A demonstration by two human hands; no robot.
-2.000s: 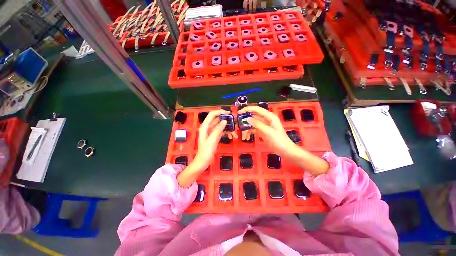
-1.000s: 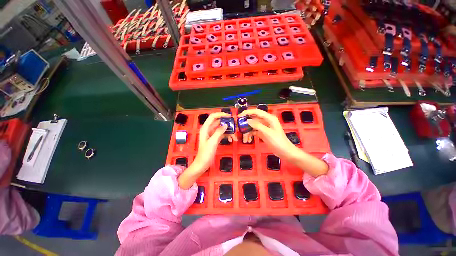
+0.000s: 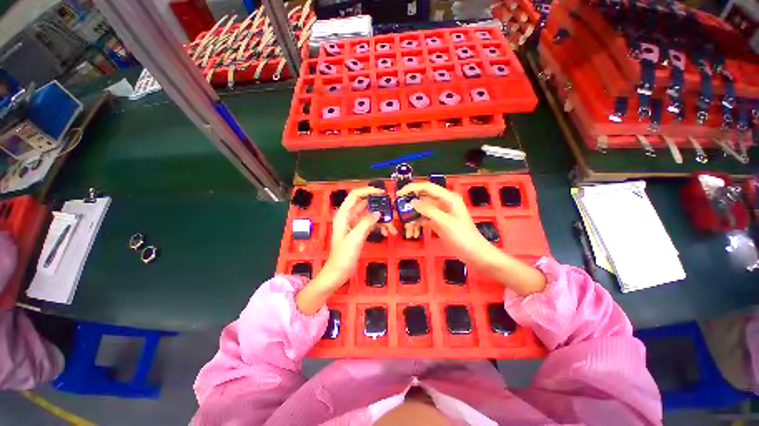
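Note:
My left hand (image 3: 351, 225) holds a black watch body (image 3: 380, 207) upright over the upper middle of the orange-red working tray (image 3: 354, 294). My right hand (image 3: 445, 218) holds a second black watch body (image 3: 408, 206) just beside it, with a small gap between the two. Both screens face me and look dark with faint bluish marks. Black watch bodies lie in many tray pockets, such as one in the front row (image 3: 416, 319). A silver-topped unit (image 3: 301, 228) sits in a left pocket. A round watch (image 3: 403, 171) is at the tray's top edge.
Stacked trays (image 3: 399, 116) stand beyond, with a blue pen (image 3: 403, 158) and a white marker (image 3: 503, 152) before them. Paper sheets (image 3: 630, 235) lie right. Left are a metal upright (image 3: 195, 104), two rings (image 3: 143, 248) and a clipboard (image 3: 69, 250). Strapped watches (image 3: 649, 73) hang upper right.
Both hands stay in nearly the same place. The screens of the held watch bodies showed a brighter blue or white glow earlier and look darker now.

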